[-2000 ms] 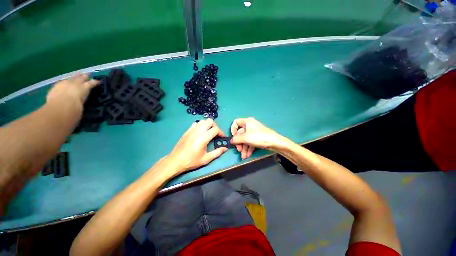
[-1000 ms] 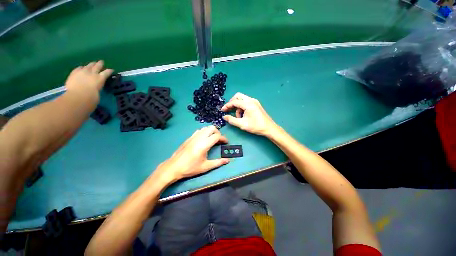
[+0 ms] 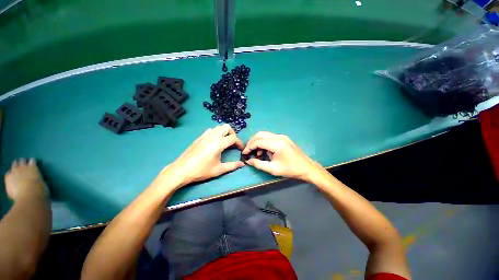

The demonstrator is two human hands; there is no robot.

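A black three-hole plate (image 3: 253,156) lies at the bench's front edge, mostly covered by my fingers. My left hand (image 3: 210,156) holds its left side between thumb and fingers. My right hand (image 3: 280,156) is over the plate, its fingertips touching the plate's top; whether they hold an insert is hidden. A loose pile of small shiny black inserts (image 3: 230,97) lies just beyond my hands, below the metal post. A smaller heap of black three-hole plates (image 3: 158,104) lies to the left of the inserts.
Another person's hand and forearm (image 3: 24,188) are at the far left over the bench. A clear plastic bag with dark contents (image 3: 446,82) lies at the right, near a person's red sleeve. A metal post (image 3: 225,30) stands at the bench's back strip (image 3: 137,61).
My right hand has moved from the insert pile back to the plate. The other person's arm has moved toward the near left, and the plate heap is smaller. The loose plates at the near left are gone from view.
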